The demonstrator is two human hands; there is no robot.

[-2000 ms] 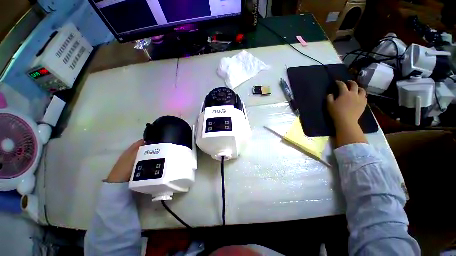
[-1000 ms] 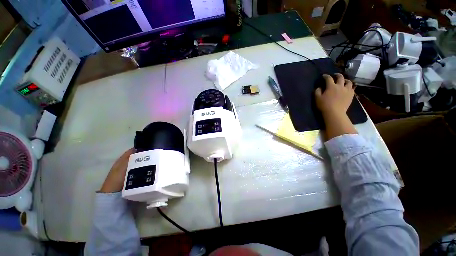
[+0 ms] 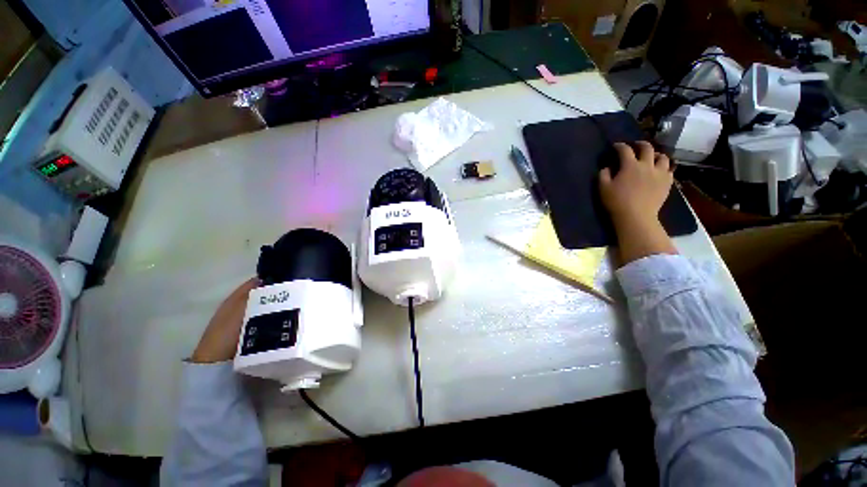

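Two white security cameras with black rounded heads sit on the bench. My left hand (image 3: pixel 224 323) is against the far left side of the left security camera (image 3: pixel 314 328), its fingers hidden behind the housing. The right security camera (image 3: pixel 407 243) stands beside it, untouched. A black cord runs from each base over the front edge. My right hand (image 3: pixel 639 190) rests over a dark computer mouse (image 3: pixel 609 160), mostly hidden under the fingers, on the black mouse pad (image 3: pixel 566 162).
A monitor (image 3: pixel 295 43) stands at the back. A white power supply (image 3: pixel 100 133) and a fan (image 3: pixel 27 309) are at left. Crumpled white tissue (image 3: pixel 437 131), a small black-and-gold piece (image 3: pixel 478 170), a marker (image 3: pixel 526 173) and yellow notes (image 3: pixel 561 249) lie mid-bench. More cameras (image 3: pixel 765 152) are heaped at right.
The whole view has shifted a little, showing more of the monitor. The left camera has turned slightly. Both hands keep nearly the same places on the bench.
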